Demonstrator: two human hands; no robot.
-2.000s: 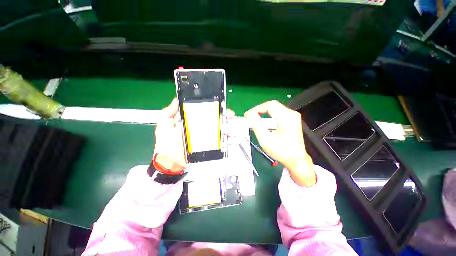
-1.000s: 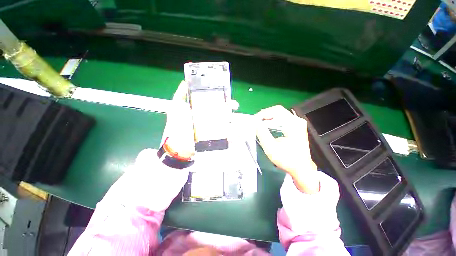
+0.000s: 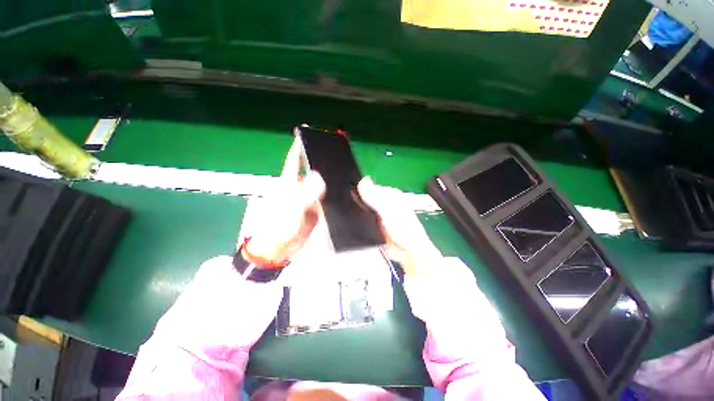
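Observation:
A phone unit [image 3: 341,192] is held between both hands above the white paper, its glossy black screen facing me and its top tilted away. My left hand [image 3: 286,215] grips its left edge, with the thumb at the screen. My right hand [image 3: 395,227] holds its lower right edge. A second phone half-assembly [image 3: 325,307] lies open on the white paper work sheet [image 3: 381,294], below my hands, its pale centre showing. The open back of the held phone is hidden. A thin dark tool partly shows by my right hand; its type is unclear.
A long black foam tray [image 3: 540,262] with phones in its pockets lies at the right. Black stacked trays [image 3: 59,243] stand at the left. A yellow-green wrapped post [image 3: 45,141] and a small pale part [image 3: 102,133] are at the back left. A sleeve shows at lower right.
The phone has been turned from its open back to its black screen and tilted. My right hand has moved left from beside the tray and taken hold of the phone.

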